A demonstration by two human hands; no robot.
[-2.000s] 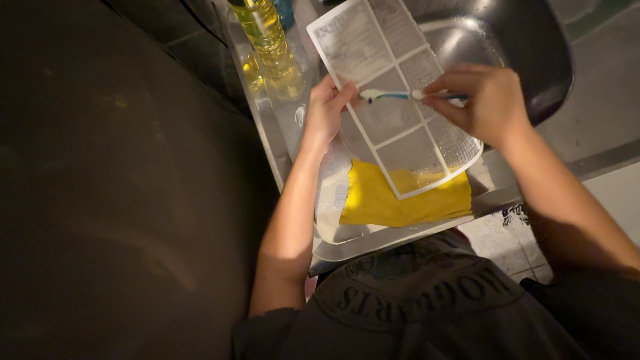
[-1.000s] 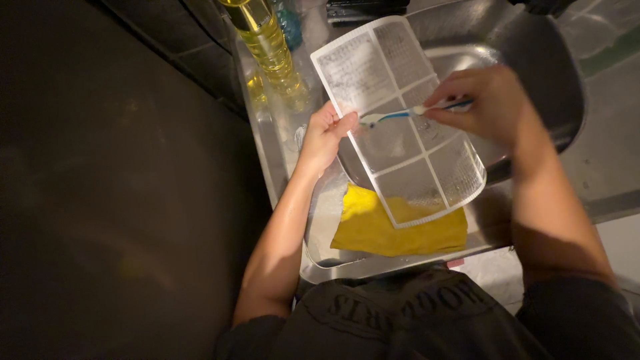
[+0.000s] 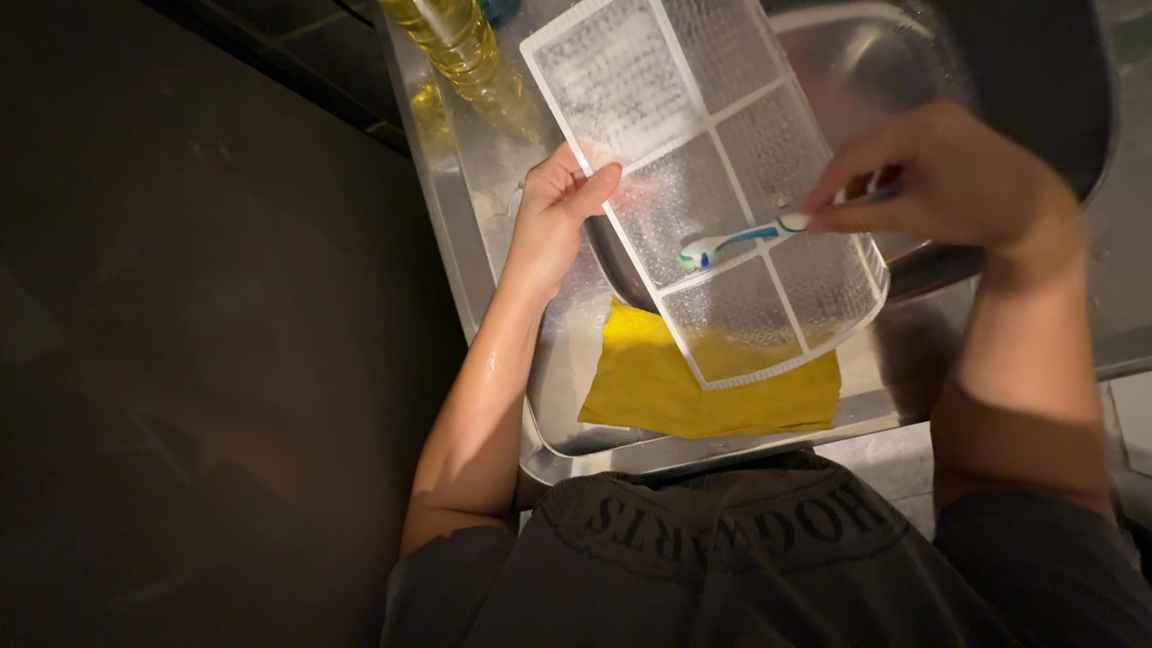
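Observation:
My left hand grips the left long edge of a white-framed mesh filter screen, thumb on top and fingers beneath. The screen is wet, tilted over the sink, and split by ribs into several panels. In my right hand is a blue and white toothbrush, held by its handle. Its head lies over a middle panel near the left edge; whether the bristles touch the mesh is not clear. Under the screen's lower end lies a yellow cloth.
The stainless steel sink basin is behind the screen, within a metal counter with a raised rim. A clear bottle of yellow liquid stands at the upper left, beside a teal object. A dark surface fills the left side.
The toothbrush head has moved from beside my left thumb to lower on the screen. My left hand still grips the same long edge.

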